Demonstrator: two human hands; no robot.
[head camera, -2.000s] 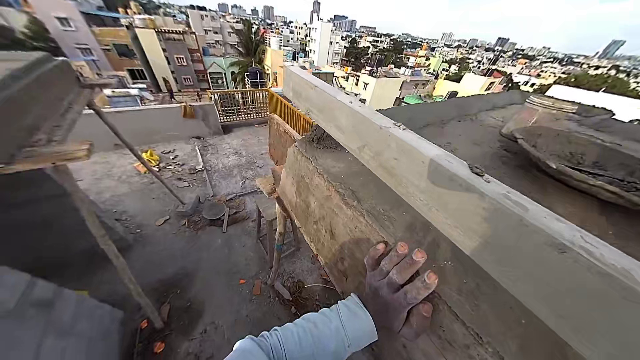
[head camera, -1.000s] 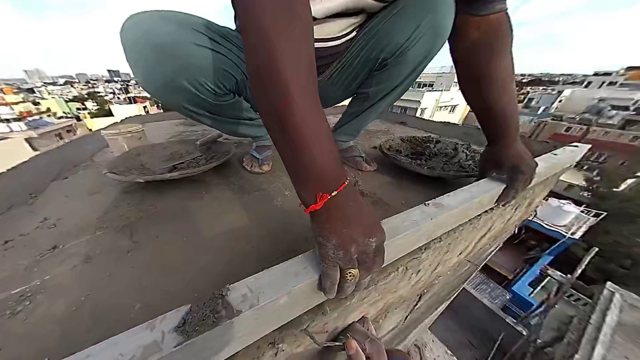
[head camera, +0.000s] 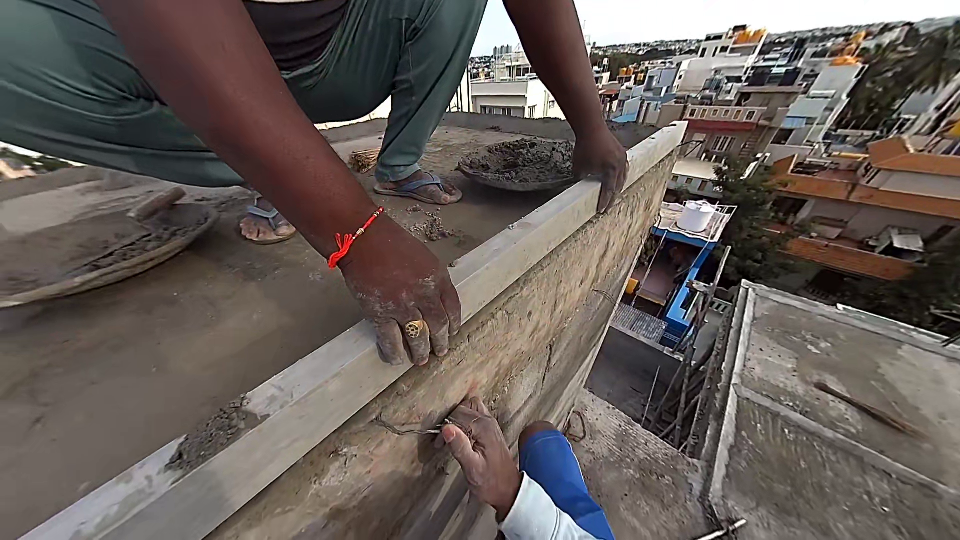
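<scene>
My right hand, in a pale blue sleeve, pinches a thin twisted wire against the rough outer face of a parapet wall. My left hand does not show. Just above my hand, a long grey box-section straightedge lies along the wall's top edge. A co-worker squats on the slab; one hand, with a ring and a red thread at the wrist, presses the straightedge, and the other hand grips it farther along. Wet mortar sits beside and partly on its near part.
On the slab stand a mortar pan by the co-worker's far hand and a wide shallow pan at the left. Beyond the wall is a drop to a lower concrete roof, with poles leaning there. My blue-clad knee is close to the wall.
The view has swung strongly to the co-worker's side. Two seconds ago my one visible hand lay spread on the wall top; one second ago a hand was low at the wall face near the wire.
</scene>
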